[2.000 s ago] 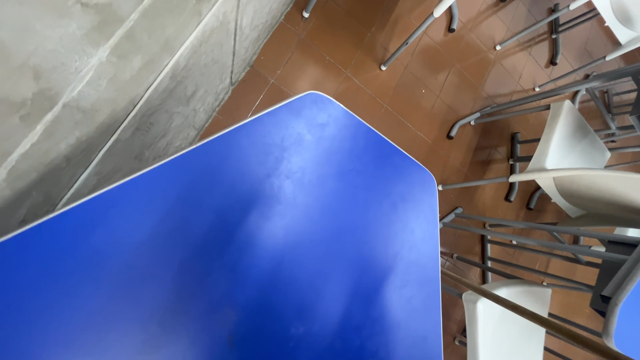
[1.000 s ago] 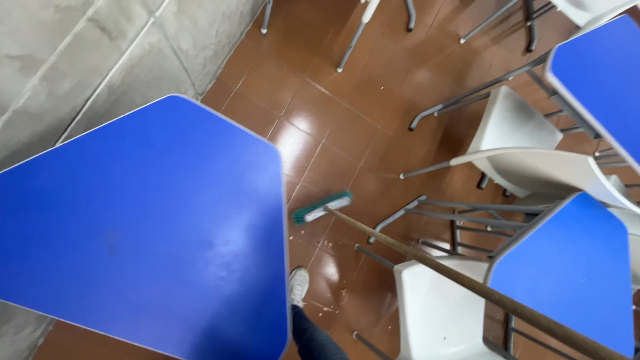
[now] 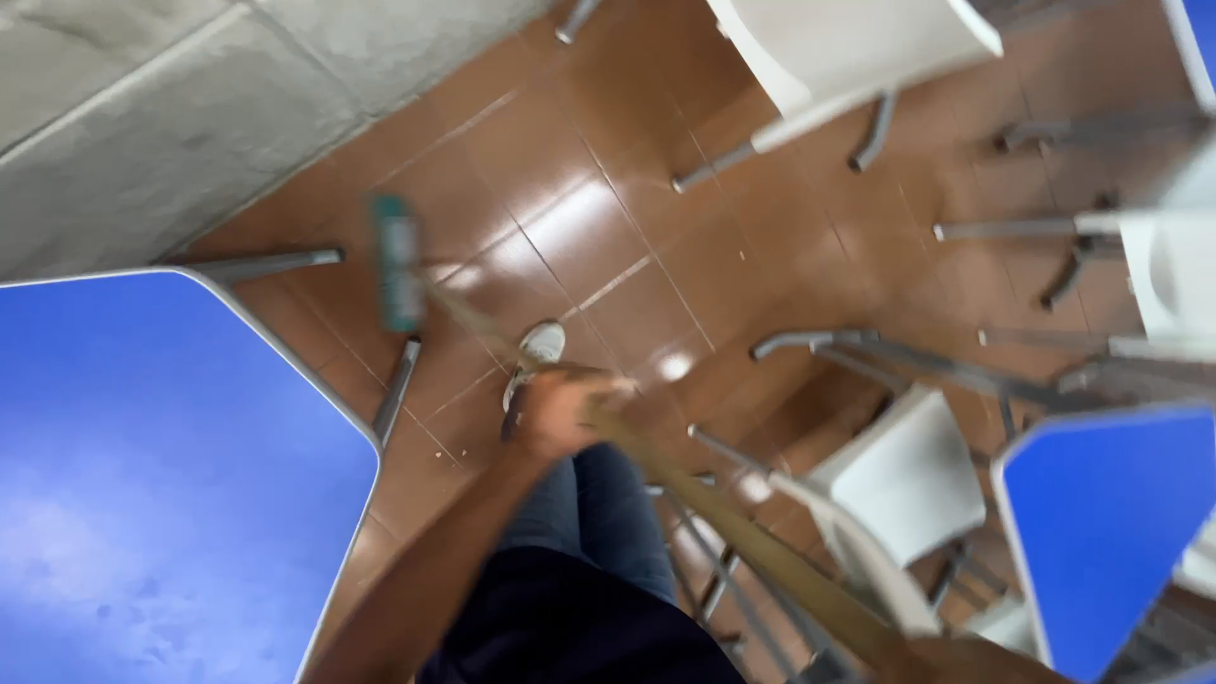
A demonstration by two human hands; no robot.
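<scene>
A push broom with a green head (image 3: 397, 261) and a long wooden handle reaches across the view from the lower right to the floor at the left. My left hand (image 3: 567, 408) is closed around the middle of the handle, above my white shoe. At the bottom right edge my right hand (image 3: 969, 660) is at the upper end of the handle, blurred and partly cut off, and it appears to grip it. The broom head lies between the legs of the blue table (image 3: 161, 456).
A grey block wall (image 3: 237, 114) runs along the upper left. White chairs (image 3: 893, 475) with grey metal legs stand at the right and top. Another blue table (image 3: 1102, 532) is at the right. Small crumbs lie on the brown tile floor (image 3: 451, 456).
The broom head has moved left, toward the blue table's legs and the wall. My left hand and forearm have come into view. The view has shifted to show my legs.
</scene>
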